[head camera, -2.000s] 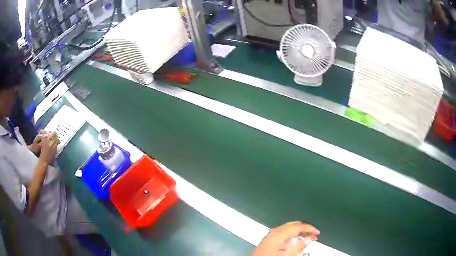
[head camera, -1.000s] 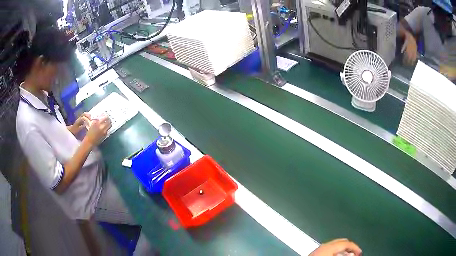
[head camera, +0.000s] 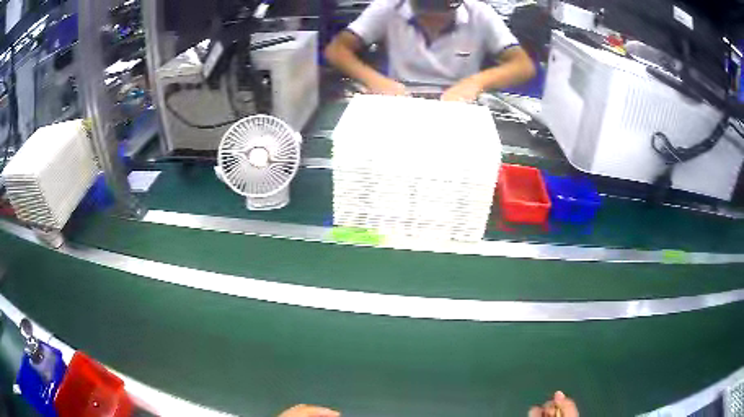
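Note:
My left hand (head camera: 310, 411) shows only as a sliver at the bottom edge, left of centre. Its fingers are mostly cut off, so I cannot tell what it holds. My right hand (head camera: 555, 406) is at the bottom edge, right of centre. Its fingertips are close together; a small brownish spot shows between them, too small to name. The hands are apart. A red parts bin (head camera: 91, 389) stands at the lower left, beside a blue parts bin (head camera: 37, 381) with a clear silver-topped bottle (head camera: 33, 346) in it.
A green belt (head camera: 367, 350) with metal rails crosses in front. Beyond it stand a tall white tray stack (head camera: 414, 175), a white fan (head camera: 259, 159), another stack (head camera: 53, 175) and red (head camera: 524, 194) and blue (head camera: 573, 199) bins. A person (head camera: 440, 45) sits behind the middle stack.
The view has swung right from the neighbouring worker to the person across the belt. The near bins have shifted to the lower left. A second hand now shows at the bottom edge.

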